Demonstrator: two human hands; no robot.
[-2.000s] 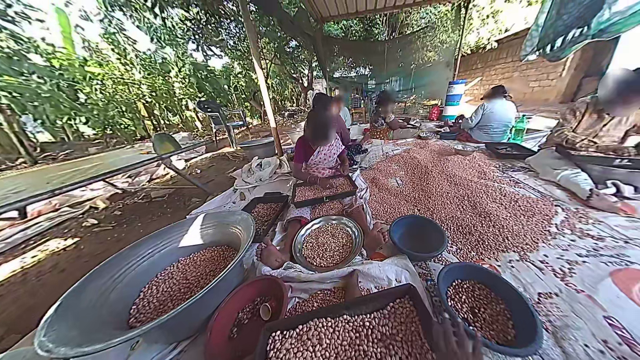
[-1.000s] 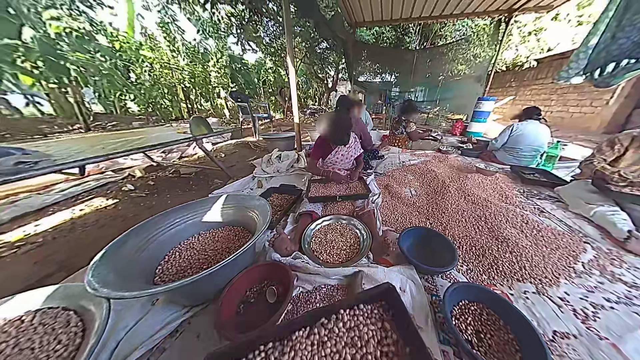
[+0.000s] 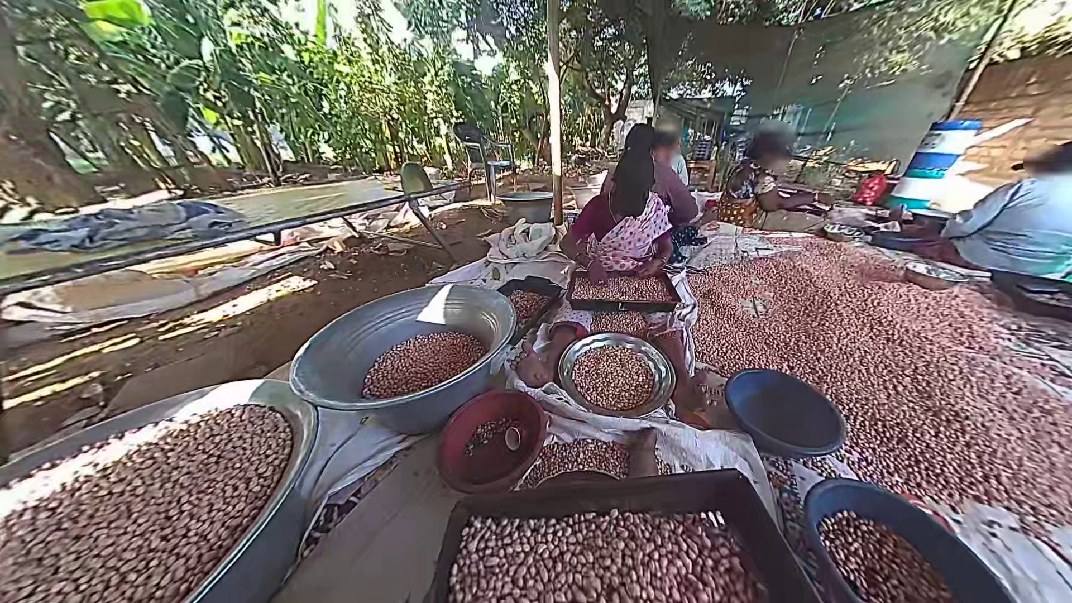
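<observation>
Neither my left hand nor my right hand shows in the head view now. Closest to me, at the bottom centre, is a black tray (image 3: 603,494) full of reddish-brown nuts or seeds (image 3: 599,557). A red bowl (image 3: 452,444) with a small cup (image 3: 512,437) and some nuts in it lies beyond its left corner. To the right, a dark blue basin (image 3: 938,553) is partly filled, and an empty dark bowl (image 3: 783,412) rests behind it. A steel bowl (image 3: 574,394) of nuts stands beyond the tray, in front of a seated person (image 3: 628,209).
Two large metal basins, one at the lower left (image 3: 293,469) and one beyond it (image 3: 327,343), hold nuts. A wide heap of nuts (image 3: 879,360) covers the ground sheet at right. Other people (image 3: 1013,218) sit farther back. A wooden pole (image 3: 554,109) stands behind.
The view has swung left, bringing the nut-filled basin at lower left into sight. A dark hand at the right edge of the near tray two seconds ago is out of view.
</observation>
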